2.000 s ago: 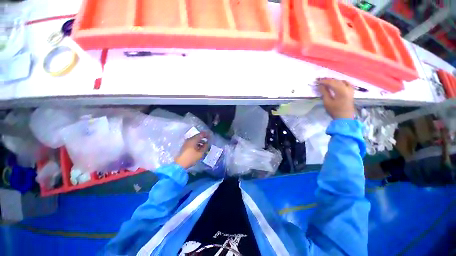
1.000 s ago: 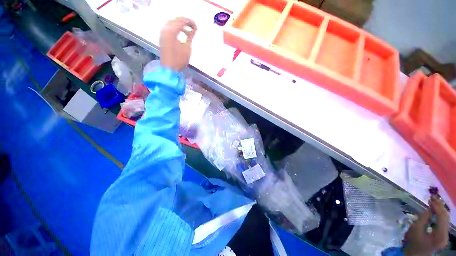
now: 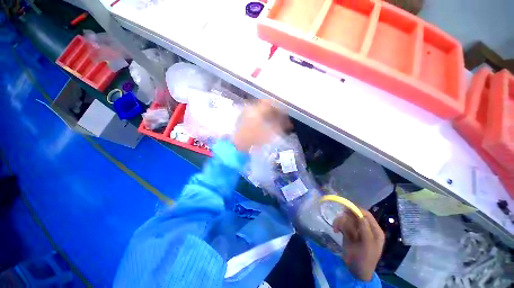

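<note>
My right hand [image 3: 362,241] holds the yellow tape ring [image 3: 345,203] upright by its edge, over the near end of the heaped clear plastic bags [image 3: 322,216]. My left hand [image 3: 262,125] is blurred over the upper part of the same heap, just below the bench edge; whether it grips anything cannot be told. Two white paper labels, one [image 3: 287,161] above the other [image 3: 293,189], lie on the bags between my hands.
Orange-red divided trays [image 3: 360,53] stand along the white bench top [image 3: 360,104] beside a dark pen [image 3: 309,65]. The shelf holds a red parts bin [image 3: 183,135], a blue item [image 3: 128,106], bubble bags [image 3: 420,222] and white parts [image 3: 479,259].
My left hand has come down from the bench top to the bags. My right hand has moved left from the far right and now holds the tape ring. A small dark item lies at the bench's right.
</note>
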